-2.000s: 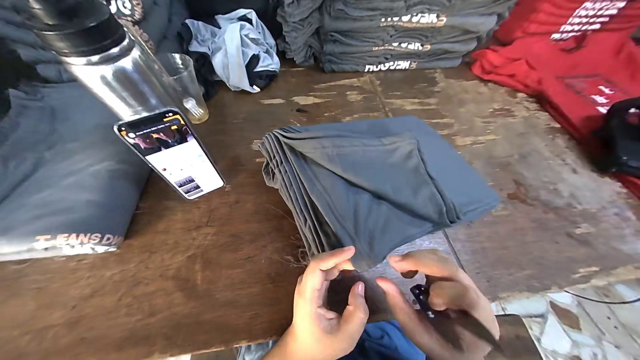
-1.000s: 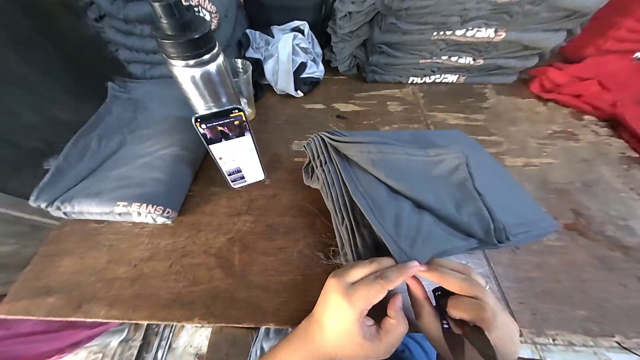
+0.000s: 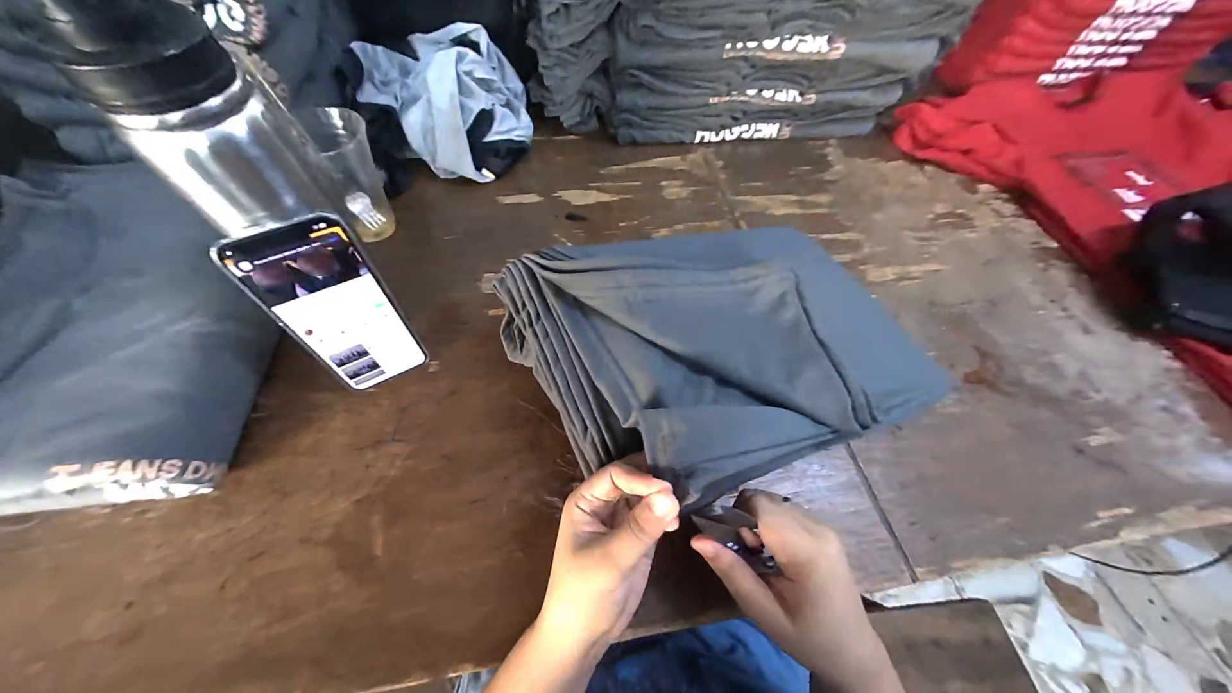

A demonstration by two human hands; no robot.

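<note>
A folded stack of grey fabric garments (image 3: pixel 731 327) lies on the wooden table, its near corner hanging toward me. My left hand (image 3: pixel 616 539) has thumb and index finger pinched together at that corner; its fingertips touch the cloth edge, and whether a thread is between them is too small to tell. Just to the right, my right hand (image 3: pixel 789 558) holds a small dark metal thread snipper (image 3: pixel 736 539), its blades pointing left toward the cloth corner.
A phone (image 3: pixel 322 303) leans against a steel bottle (image 3: pixel 221 144) beside a clear plastic cup (image 3: pixel 346 173). Folded grey garments (image 3: pixel 125 327) lie left; more are stacked behind (image 3: pixel 760 77). Red garments (image 3: pixel 1078 144) lie at right, a crumpled grey-and-black cloth (image 3: pixel 448 101) at the back.
My hands were apart below the cloth, then met at its near corner. Now they are slightly apart, the snipper's blades showing, and the cloth's near corner is folded differently.
</note>
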